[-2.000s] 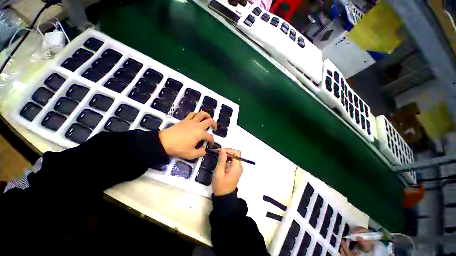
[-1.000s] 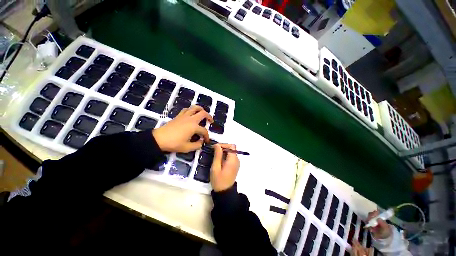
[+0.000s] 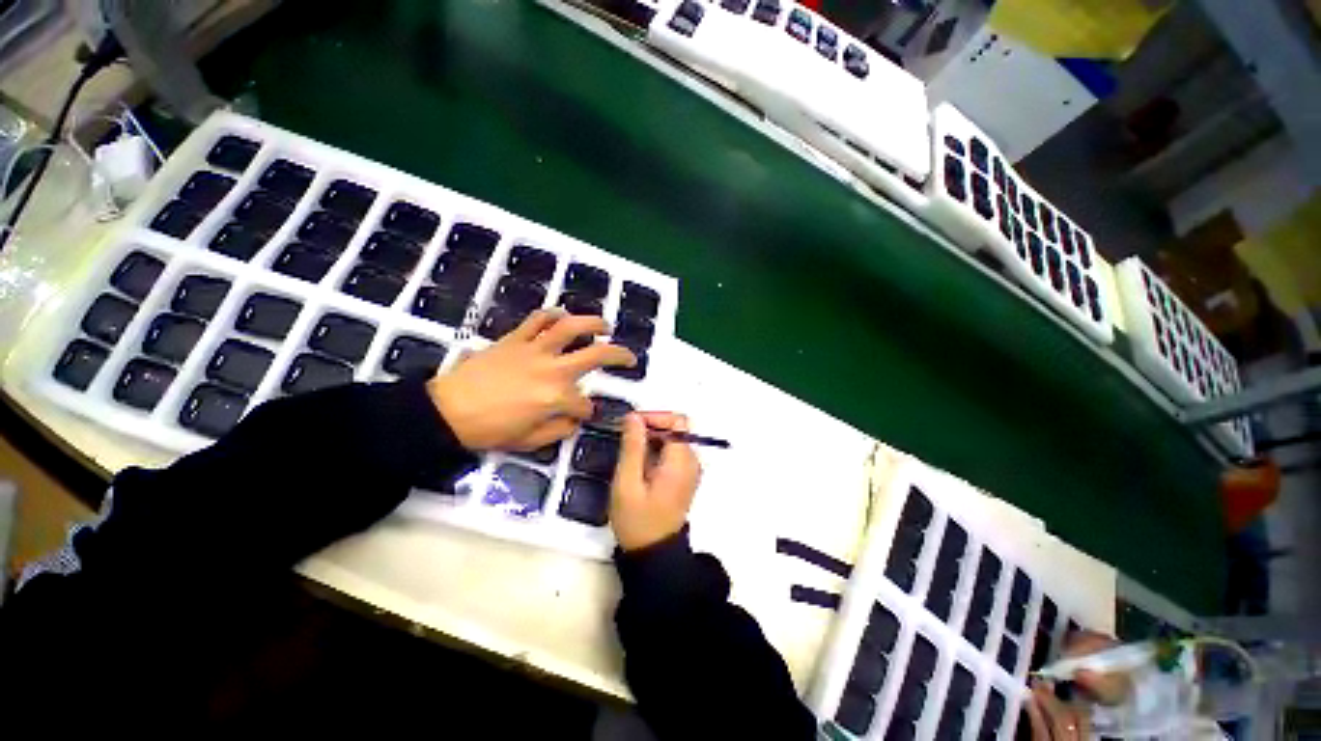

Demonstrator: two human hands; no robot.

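Note:
A white foam tray (image 3: 109, 374) holds rows of black housings (image 3: 342, 339) on the pale bench. My left hand (image 3: 519, 385) lies palm down over the tray's right part, fingers spread, fingertips at the housings near my right hand; whether it grips anything is hidden. My right hand (image 3: 656, 482) is at the tray's right edge, shut on the dark tweezers (image 3: 706, 440). Their back end points right and their tips reach a housing (image 3: 609, 414) beside my left fingers. Shiny clear film (image 3: 516, 489) lies over a housing in the front row.
A green conveyor belt (image 3: 811, 311) runs behind the tray, with white trays (image 3: 1014, 217) beyond it. Two black strips (image 3: 814, 557) lie on the bench at right. Another foam tray (image 3: 927, 627) is at lower right, with another worker's hands (image 3: 1094, 673). A white plug (image 3: 123, 162) is at upper left.
My left hand's fingers have spread flatter over the housings. My right hand stays near the same housing with the tweezers. The view has shifted slightly, and the other worker's hands have moved.

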